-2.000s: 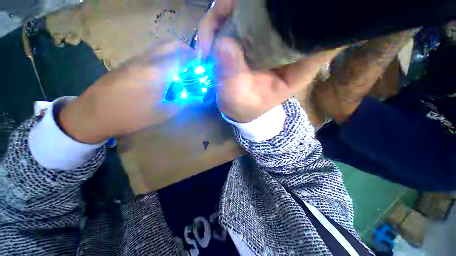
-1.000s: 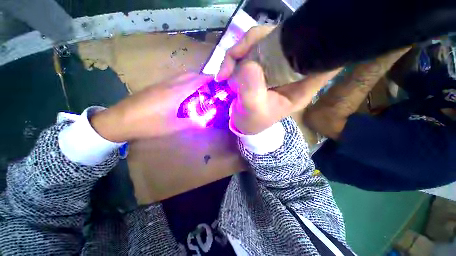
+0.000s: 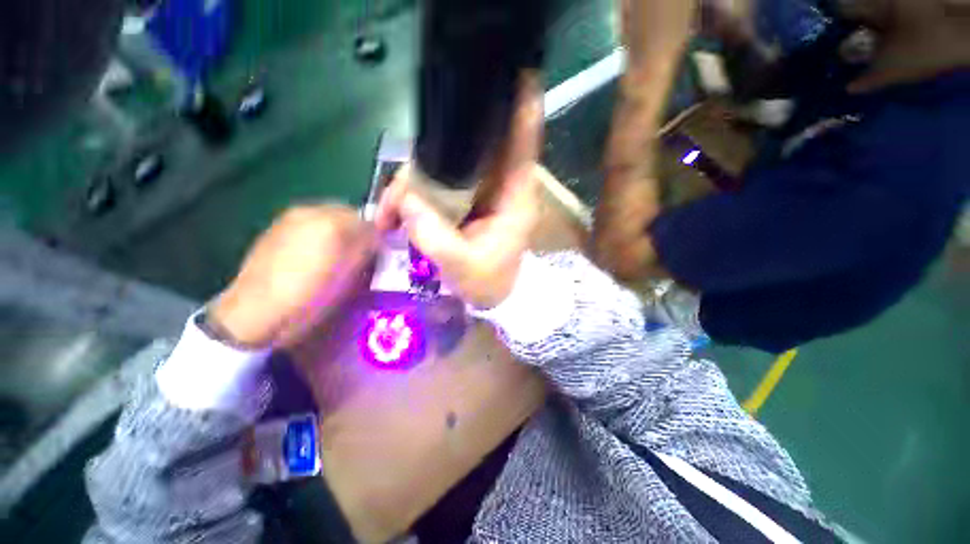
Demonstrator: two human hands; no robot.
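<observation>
A small round unit (image 3: 390,338) glows pink-magenta, lying on the tan cardboard sheet (image 3: 447,425). My right hand (image 3: 479,239) grips the electric screwdriver (image 3: 473,96), a large black cylinder held upright. My left hand (image 3: 298,271) is blurred, above and left of the lit unit and not touching it. Its fingers are near the silver-white screw feeder (image 3: 390,159); whether they hold anything cannot be told. A second small pink glow (image 3: 422,266) shows just below my right fingers. The driver's tip and any screw cannot be made out.
A white and blue packet (image 3: 287,448) lies left of the cardboard, by my left sleeve. Several small dark round units (image 3: 147,167) stand on the green conveyor (image 3: 277,159). A blue object (image 3: 191,37) is at the top left. A coworker's navy sleeve (image 3: 819,244) and bare forearm (image 3: 636,138) are at the right.
The lit unit has left my left hand and lies on the cardboard. My hands have moved apart from it, towards the feeder. The view has turned, showing more conveyor and the packet.
</observation>
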